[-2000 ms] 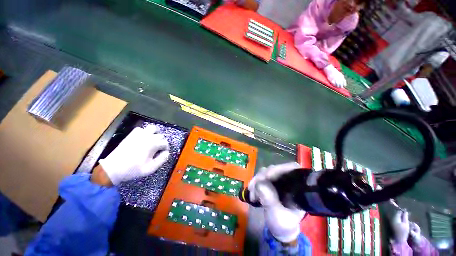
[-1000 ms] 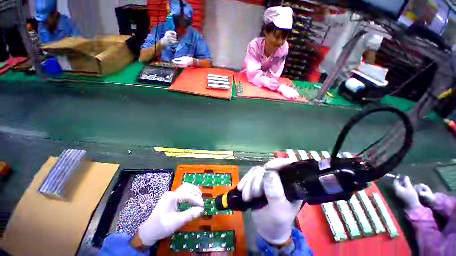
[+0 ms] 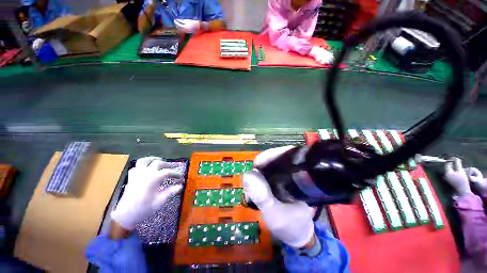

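My right hand (image 3: 283, 210), in a white glove, grips the black electric screwdriver (image 3: 315, 173), held sideways with its tip end over the right side of the orange fixture (image 3: 183, 250). The tip is largely hidden by my hand. The fixture holds three green circuit boards in rows: upper board (image 3: 224, 168), middle board (image 3: 216, 197) and lower board (image 3: 224, 234). My left hand (image 3: 143, 193), gloved, is over the black screw tray (image 3: 170, 226) full of tiny silvery screws, thumb and fingers apart. Whether it holds a screw cannot be told.
Cardboard (image 3: 69, 224) with silvery ridged bars (image 3: 68, 168) lies left. Strips with white tops (image 3: 392, 200) lie on a red mat (image 3: 355, 245) at right, by a neighbour's gloved hands (image 3: 456, 176). Yellow strips (image 3: 213, 139) lie beyond the fixture. The looped cable (image 3: 454, 64) rises at right. People sit opposite.
My left hand has moved from the middle board back left over the screw tray. The screwdriver's body and cable loop have swung nearer the camera. The view has tilted down.
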